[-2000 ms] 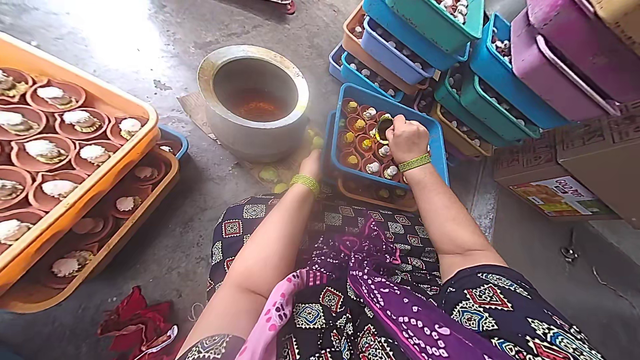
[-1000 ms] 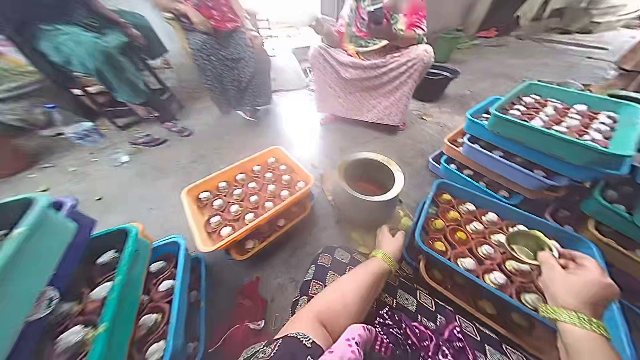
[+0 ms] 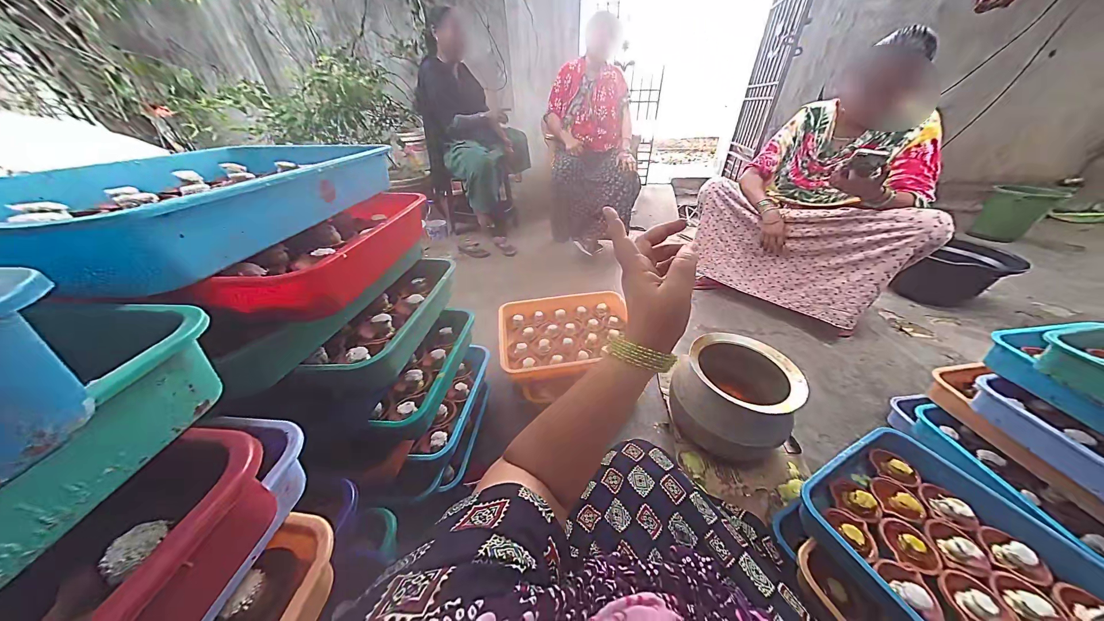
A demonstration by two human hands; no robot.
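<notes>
My left hand (image 3: pixel 653 280) is raised in front of me, fingers spread and holding nothing, green bangles at its wrist. Just below and right of it stands a round metal pot (image 3: pixel 733 401) with a wide rim and a reddish inside. My right hand is outside the view. At the lower right a blue plastic tray (image 3: pixel 828 517) holds small clay cups, some topped yellow, others with white lumps (image 3: pixel 957 548). Beyond my forearm an orange tray (image 3: pixel 563 371) of similar white-topped cups sits on the floor.
Stacked trays of cups rise on the left, a light-blue tray (image 3: pixel 259 226) uppermost; another stack (image 3: pixel 1044 397) stands at right. One person (image 3: pixel 819 198) sits cross-legged ahead; two others (image 3: pixel 595 129) sit farther back. A black tub (image 3: pixel 957 272) and green bucket (image 3: pixel 1018 211) are behind.
My left hand has risen from beside the pot into the air, its fingers spread. My right hand, earlier holding a small metal bowl over the blue tray, has left the view. The view has tilted up.
</notes>
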